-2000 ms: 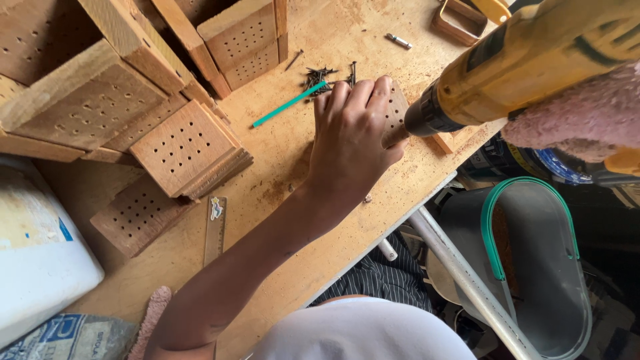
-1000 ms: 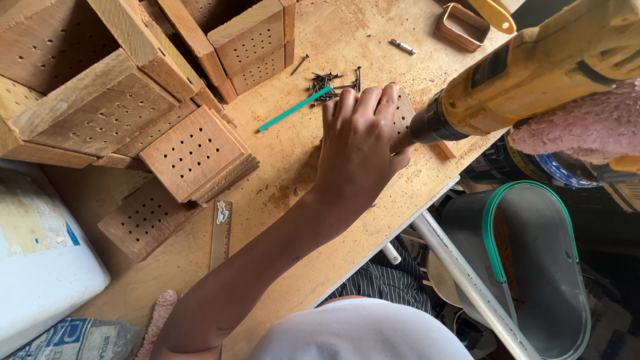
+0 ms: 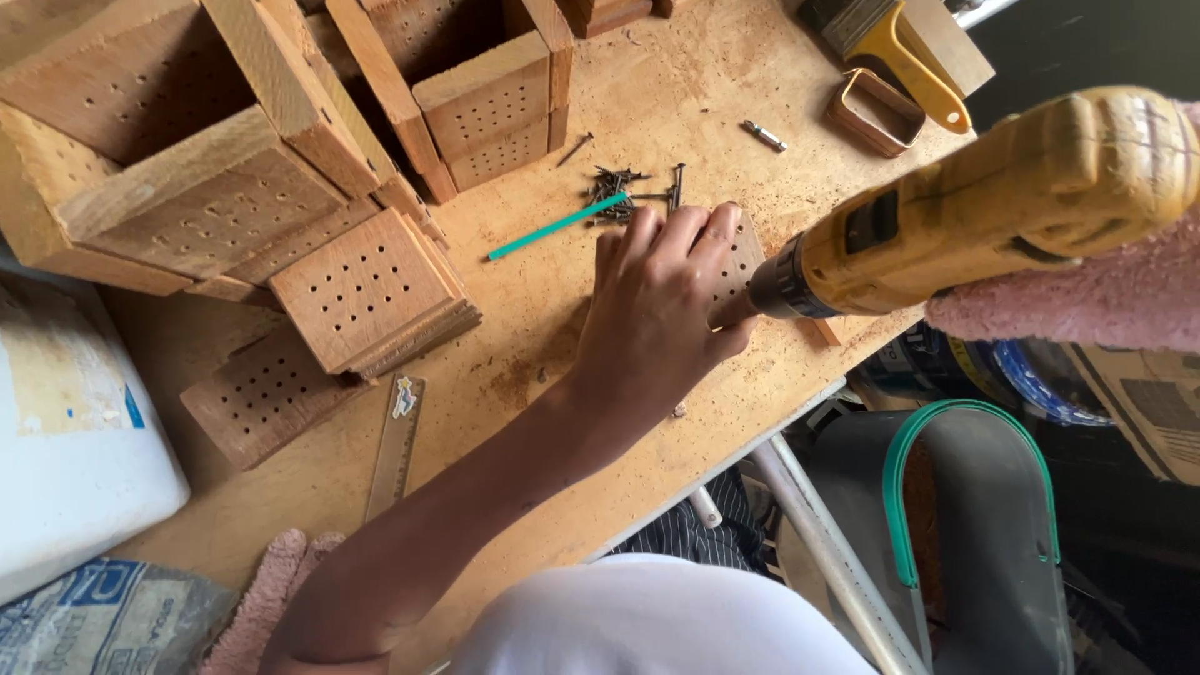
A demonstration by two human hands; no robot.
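My left hand (image 3: 661,291) grips a small wooden block with drilled holes (image 3: 741,258) on the wooden table. A yellow power drill (image 3: 975,206) comes in from the right, its black chuck right beside my left thumb; the bit's tip is hidden. My right hand is not visible; a pink fuzzy cloth or sleeve (image 3: 1069,300) shows below the drill. Dark screws (image 3: 614,192) lie in a pile beyond my fingers, with a green strip (image 3: 558,227) across its edge. Stacked drilled wooden pieces (image 3: 352,291) lie to the left.
Wooden boxes with drilled holes (image 3: 206,187) fill the upper left. A ruler (image 3: 394,441) lies left of my forearm. A screwdriver bit (image 3: 764,136), an open-topped small container (image 3: 877,112) and a yellow-handled brush (image 3: 905,56) lie at the far right. A dark bin with green trim (image 3: 975,525) stands below the edge.
The view has shifted slightly. My left hand stays on the drilled block, and the drill remains beside my thumb.
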